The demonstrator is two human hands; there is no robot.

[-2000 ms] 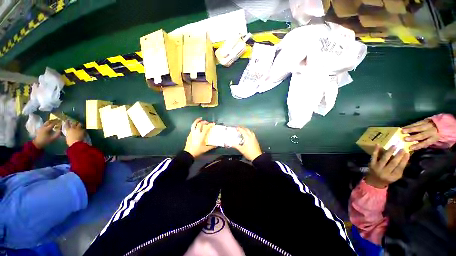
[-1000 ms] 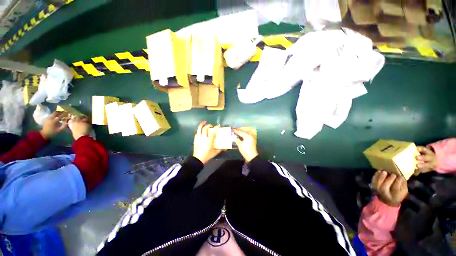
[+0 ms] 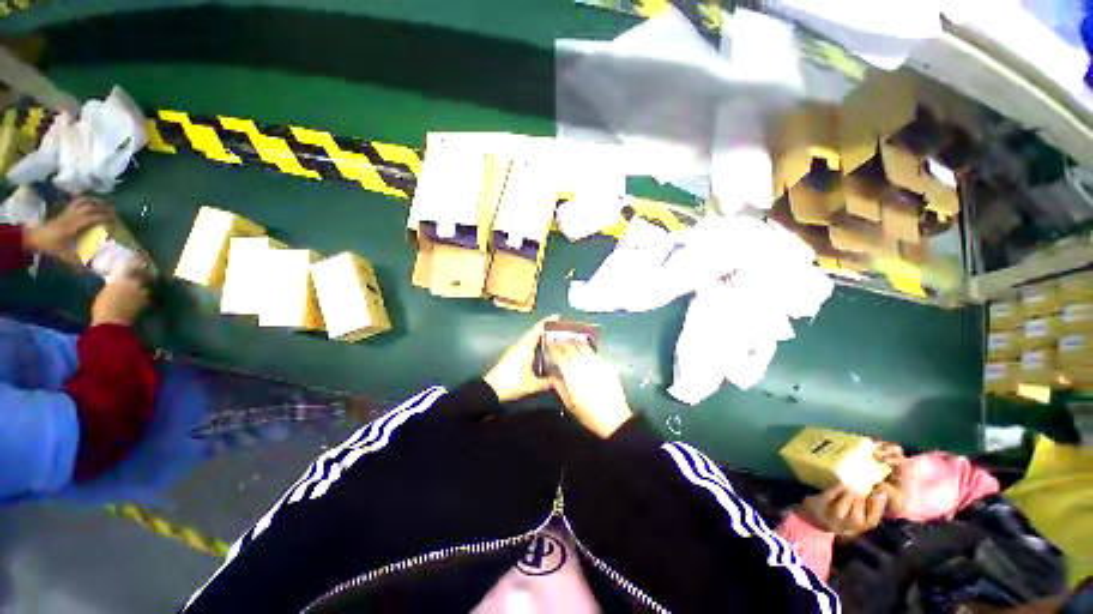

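Observation:
My left hand (image 3: 524, 365) and my right hand (image 3: 590, 381) together hold a small white product (image 3: 568, 337) with a brownish edge and dark side, close to my body at the belt's near edge. My fingers cover part of it, and its exact kind is unclear. Two open cartons (image 3: 453, 180) stand side by side beyond my hands, with brown flaps and dark openings towards me. A small white boxy item (image 3: 590, 215) lies at their right. White plastic bags (image 3: 726, 314) lie crumpled farther right.
Several closed yellow cartons (image 3: 285, 288) stand in a slanted row at left. A worker in red sleeves (image 3: 110, 390) is at far left. A worker in pink sleeves (image 3: 941, 482) holds a yellow carton (image 3: 827, 456) at right. Nested brown cartons (image 3: 865, 180) are beyond, near hanging translucent film (image 3: 653, 102).
The view has swung to the right. The product in my hands has turned from lying broadside to being seen more end-on, and my right hand has moved over its near side.

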